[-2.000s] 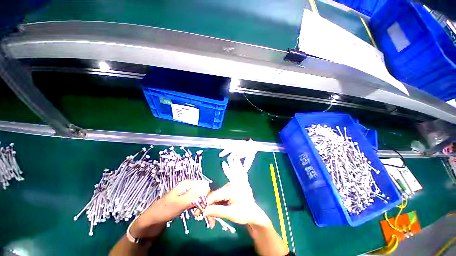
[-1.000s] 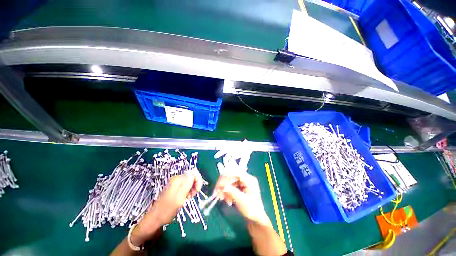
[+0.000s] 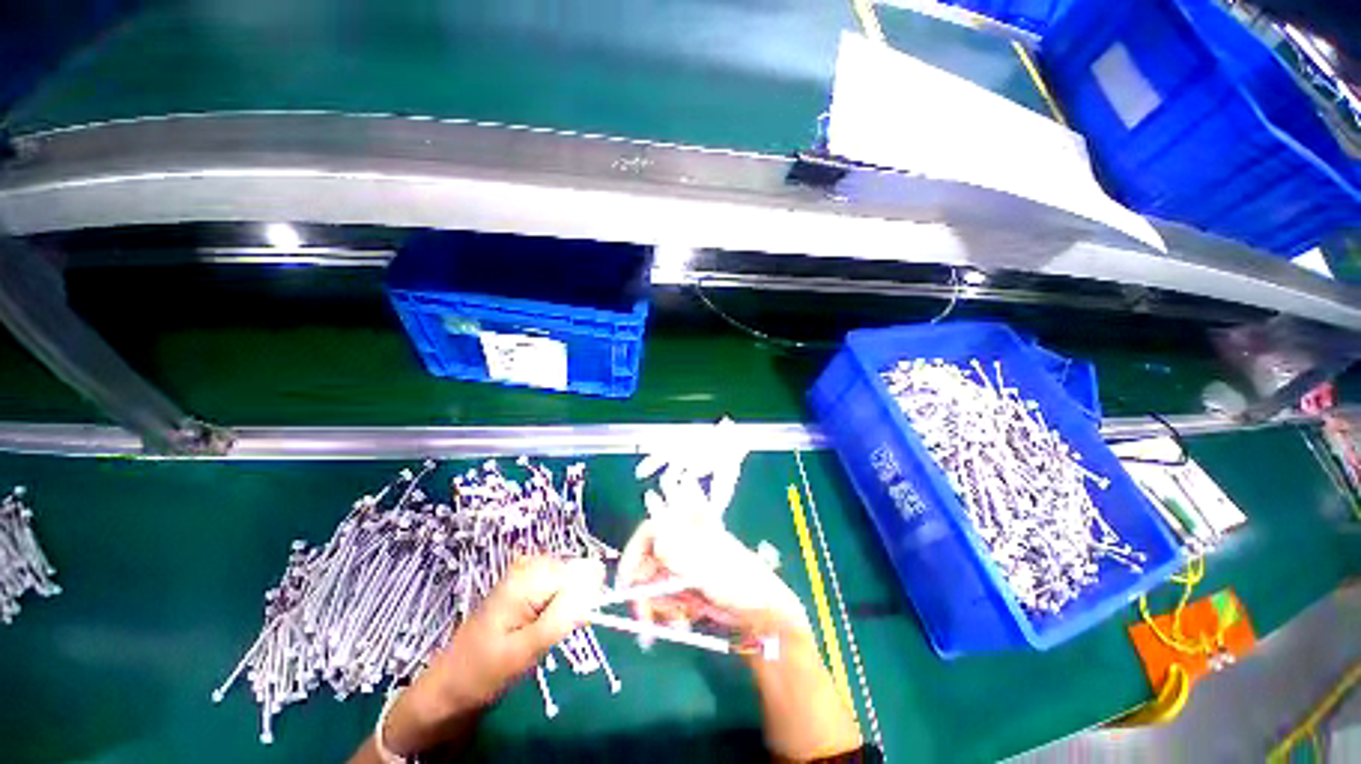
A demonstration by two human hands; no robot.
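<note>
A loose heap of short white cable assemblies (image 3: 373,597) lies on the green bench at centre left. My left hand (image 3: 523,620) is at the heap's right edge, its fingertips closed on the left ends of a few cable assemblies (image 3: 672,633). These strands stretch across to my right hand (image 3: 724,590), which is palm-up with fingers partly curled under and around them. Whether my right hand grips them is blurred. White gloves (image 3: 694,470) lie flat just behind my right hand.
A blue tote (image 3: 911,560) full of strands stands at the right. A blue crate (image 3: 515,343) sits behind, under the grey rail (image 3: 448,194). Yellow tape (image 3: 818,582) runs beside the tote. A small strand pile (image 3: 18,555) is far left; an orange item (image 3: 1194,642) is far right.
The strands in the hands, earlier hanging from my right fingers, now lie sideways between both hands. My right hand has turned palm-up. The whole view has shifted slightly.
</note>
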